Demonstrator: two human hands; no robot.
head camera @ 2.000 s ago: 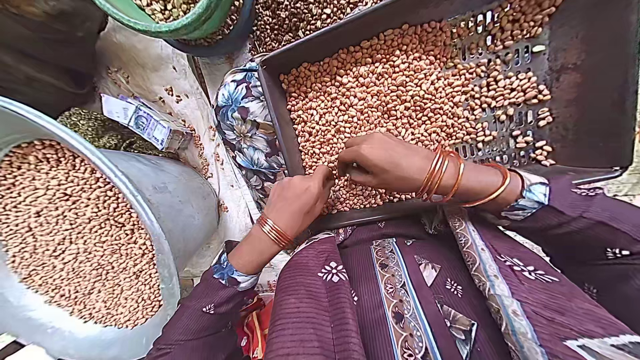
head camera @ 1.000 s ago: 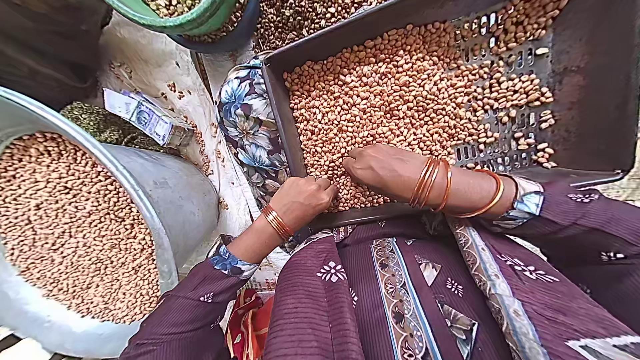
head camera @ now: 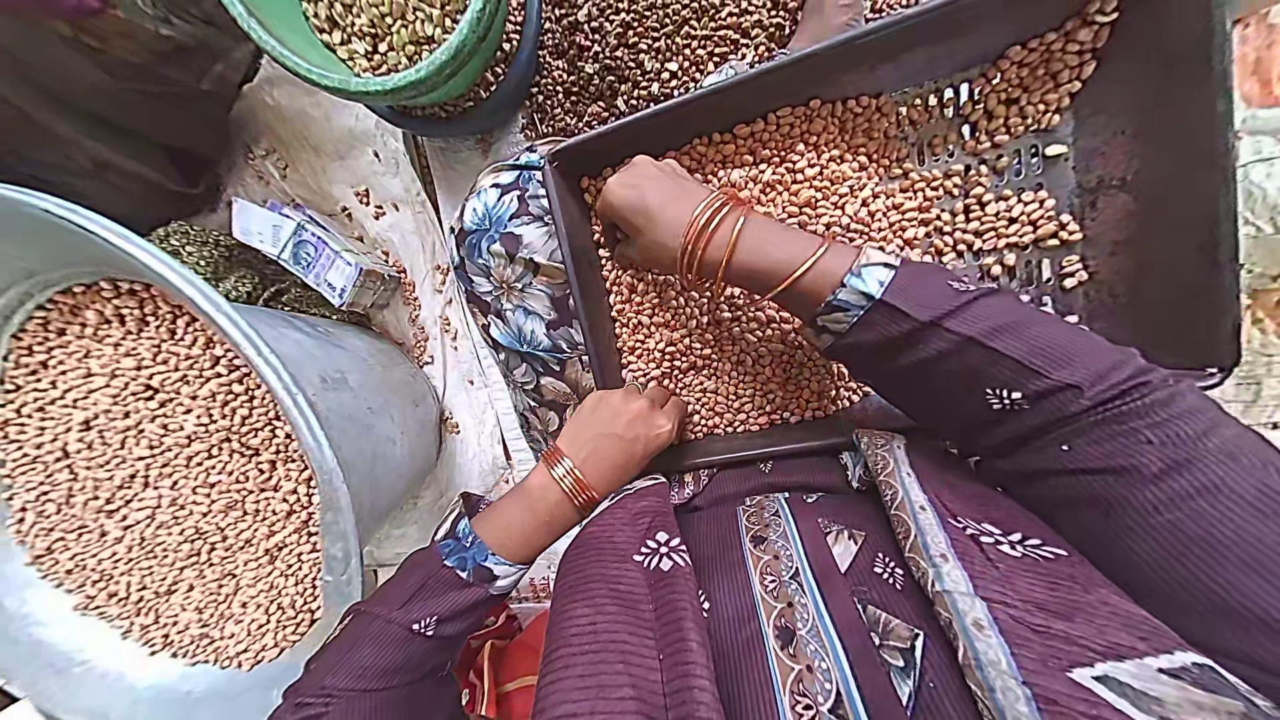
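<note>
A dark metal tray (head camera: 1150, 230) with a slotted section rests across my lap, its left part spread with reddish-brown peanuts (head camera: 740, 350). My left hand (head camera: 620, 435) is at the tray's near left corner, fingers curled at the edge of the peanuts; whether anything is between them is hidden. Farther up, my right hand (head camera: 650, 215) reaches over the peanuts near the left wall, its fingers bent down and partly hidden under the hand. Some peanuts lie over the slots (head camera: 1030, 165) on the right.
At left stands a large metal container (head camera: 370, 400) full of peanuts. A green tub (head camera: 470, 60) of paler nuts or pods sits in a dark blue basin (head camera: 490, 115) at the top. Banknotes (head camera: 310, 255) lie on a bundle beside the metal container. Dark seeds or nuts (head camera: 640, 60) are heaped beyond the tray.
My right hand has moved away from my body, up along the tray's left side, and is now apart from my left hand. My left hand stays near the near left corner.
</note>
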